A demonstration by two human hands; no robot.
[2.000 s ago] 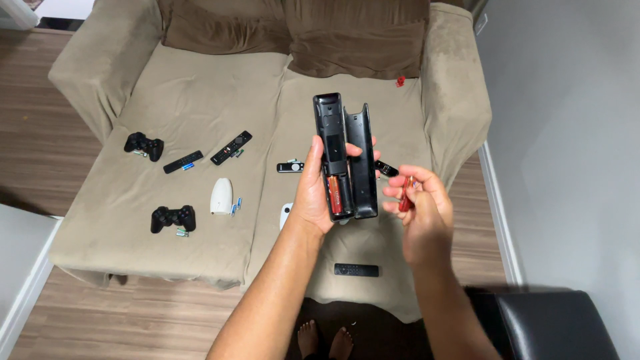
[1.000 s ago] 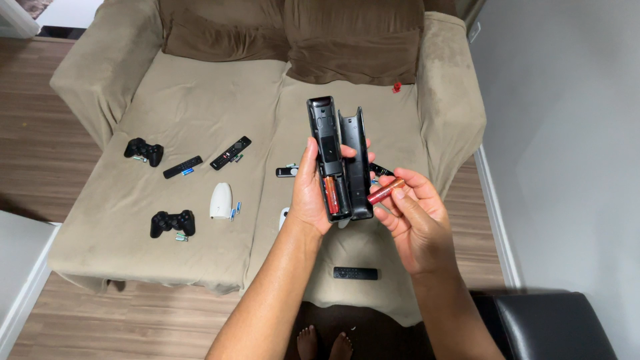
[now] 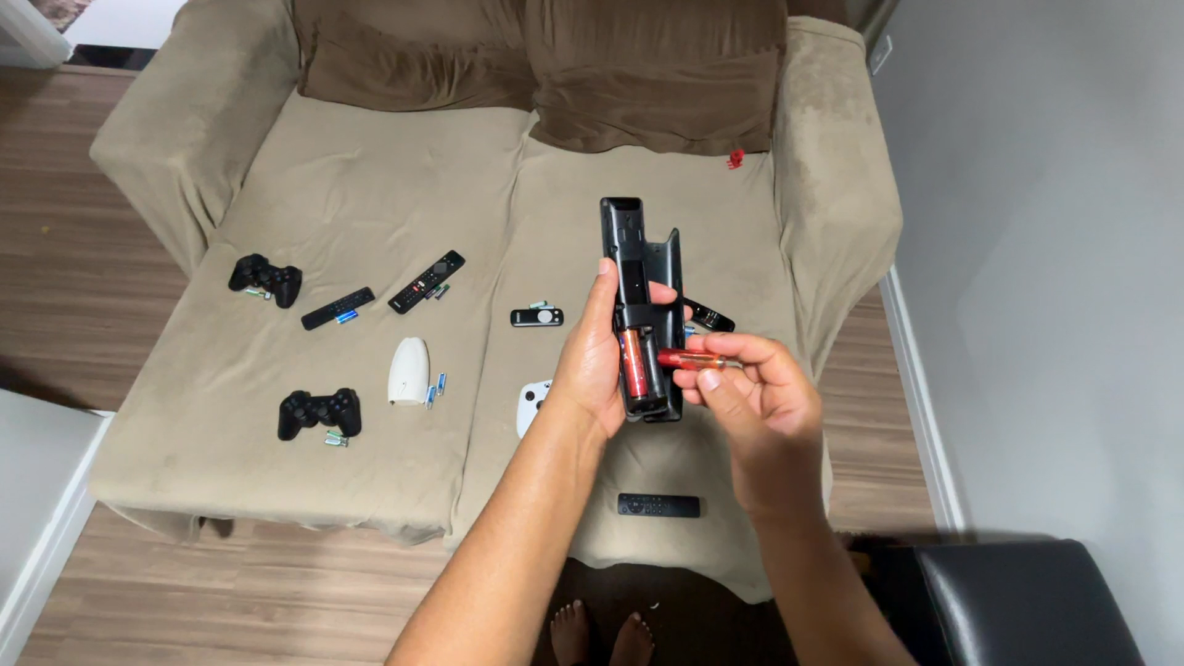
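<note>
My left hand (image 3: 592,361) grips a black remote control (image 3: 631,268), its back facing up and its battery compartment uncovered. A red battery (image 3: 634,363) lies in the left side of that compartment. Against the remote's right side is its long black cover (image 3: 668,268), also held by the left hand, whose fingertips show behind it. Between the fingers of my right hand (image 3: 754,384) is a second red battery (image 3: 694,360), nearly level, its left end over the cover beside the compartment.
A beige-covered sofa (image 3: 370,176) carries black game controllers (image 3: 319,413), several remotes (image 3: 338,308), a white device (image 3: 409,370) and small batteries (image 3: 436,389). A partly hidden white controller (image 3: 533,407) lies beside my left forearm. A black padded seat (image 3: 1027,601) stands at lower right.
The battery in my right hand has turned from upright to nearly level and come closer to the remote's compartment. My left hand keeps its hold on the remote and cover.
</note>
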